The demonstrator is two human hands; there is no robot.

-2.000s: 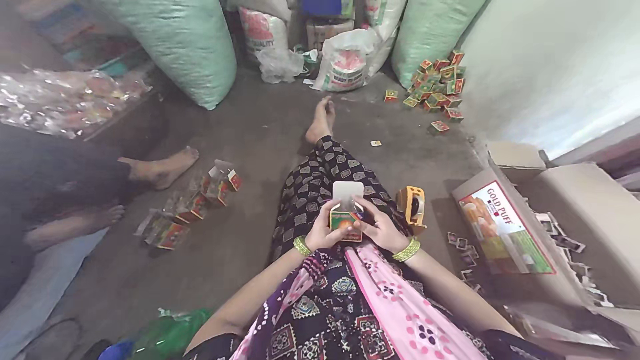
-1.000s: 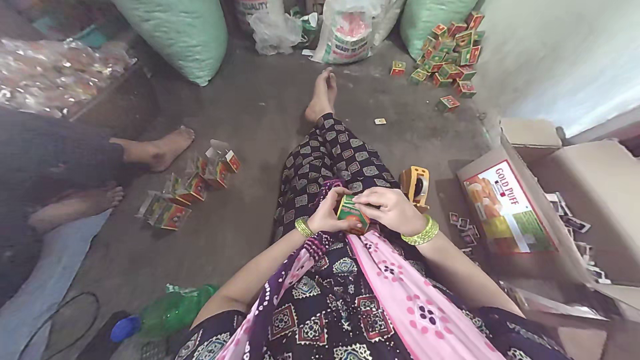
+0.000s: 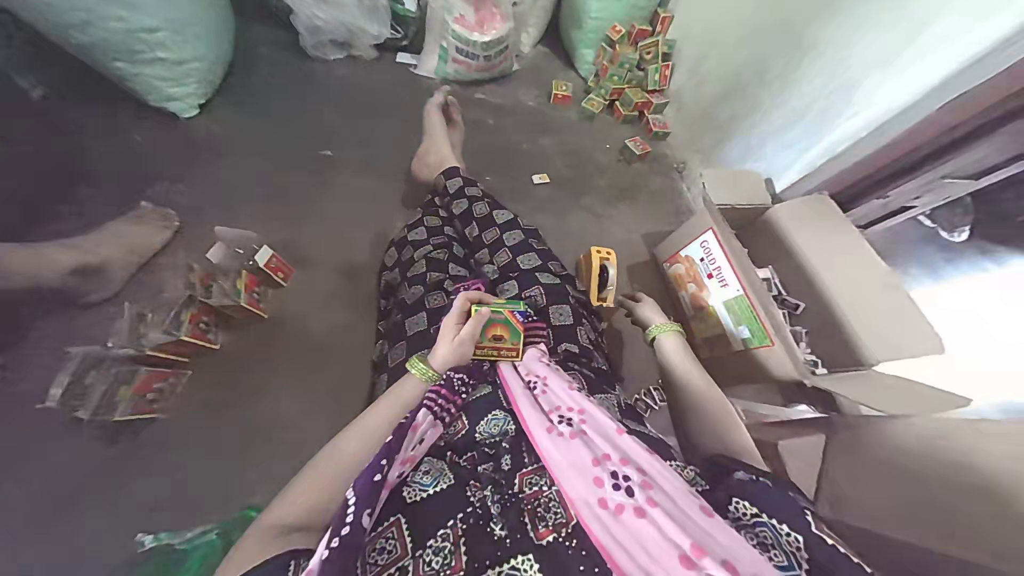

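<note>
My left hand (image 3: pixel 460 332) holds a small green, red and yellow printed cardboard box (image 3: pixel 498 334) over my lap, thumb across its front. The box looks closed at its top. Away to the right, my right hand (image 3: pixel 640 310) has its fingers spread and holds nothing. Just left of those fingertips stands a yellow tape dispenser (image 3: pixel 602 276) beside my thigh, close to them; whether they touch it I cannot tell. On the floor at the left lie several similar boxes with raised clear or pale flaps (image 3: pixel 232 288).
A pile of small printed boxes (image 3: pixel 632 80) lies by the wall. An open carton (image 3: pixel 720 296) holding small pieces stands at my right. Large sacks (image 3: pixel 472 40) line the far side. Another person's bare foot (image 3: pixel 120 244) is at the left, and a green plastic bottle (image 3: pixel 200 544) lies lower left.
My right hand has left the box and moved right, beside the tape dispenser. The box's pale flap, upright two seconds ago, no longer stands up. My left hand still holds the box.
</note>
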